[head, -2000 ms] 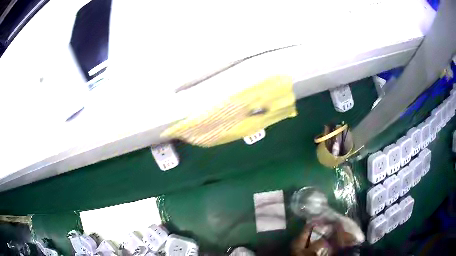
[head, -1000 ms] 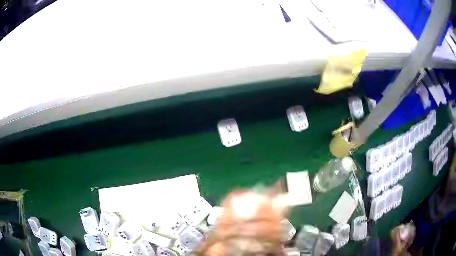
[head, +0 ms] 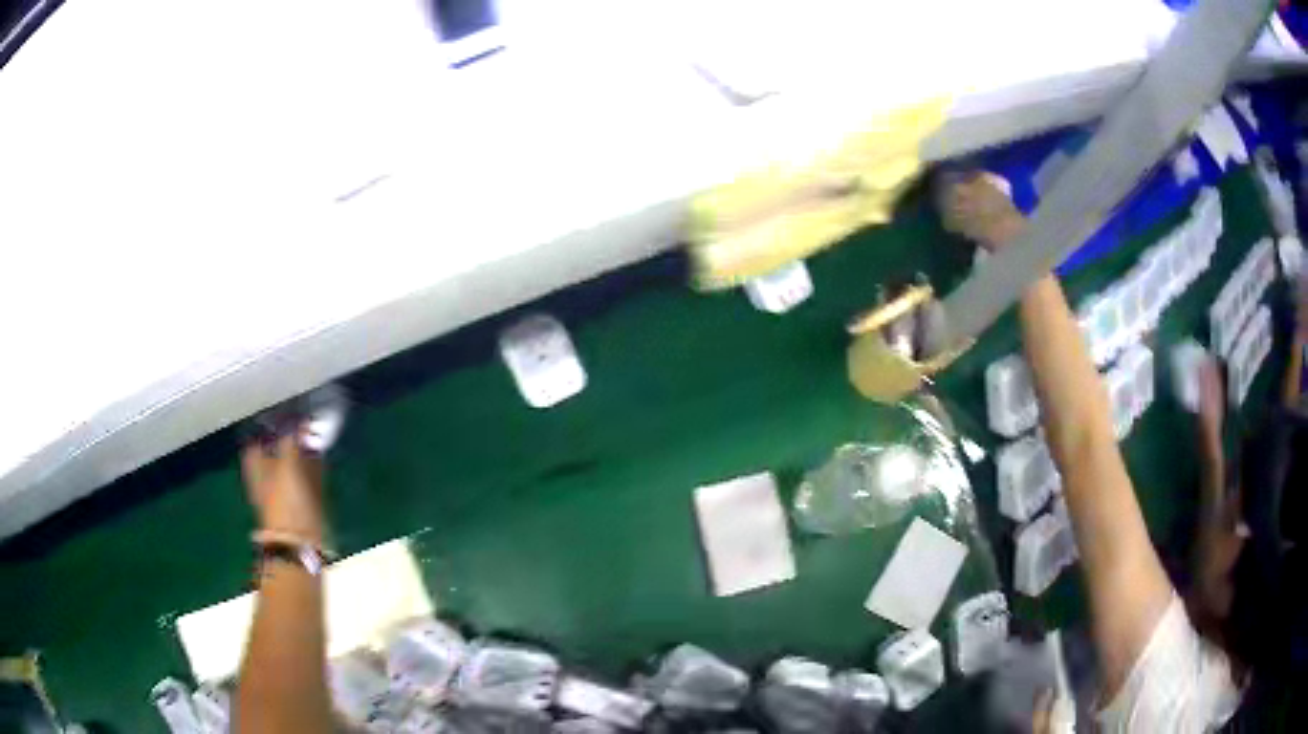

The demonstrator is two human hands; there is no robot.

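My left hand (head: 284, 466), with a dark band at the wrist, reaches up from the bottom edge to the shelf's underside. Its fingers are around a blurred white adapter (head: 324, 416). Loose white adapters (head: 509, 674) lie in a pile along the bottom edge, partly over a large white sheet (head: 376, 585). Two more adapters, one (head: 542, 361) fully seen and one (head: 779, 287) partly behind a yellow card (head: 811, 201), stand apart below the shelf. A bit of skin beside a white strip shows at the lower right edge; I cannot tell if it is my right hand.
A clear bottle (head: 858, 489) lies near two white pads (head: 745, 534) (head: 917, 574). A pen pot (head: 887, 364) stands against the grey post (head: 1069, 215). Adapter rows (head: 1027, 476) stand at the right. Another person's bare arm (head: 1083, 452), apparently, reaches behind the post. Another hand is further right.
The view has shifted and tilted. The blurred hand over the pile is gone from there; my left hand is now at the shelf with an adapter. The long arm at the right has come into view.
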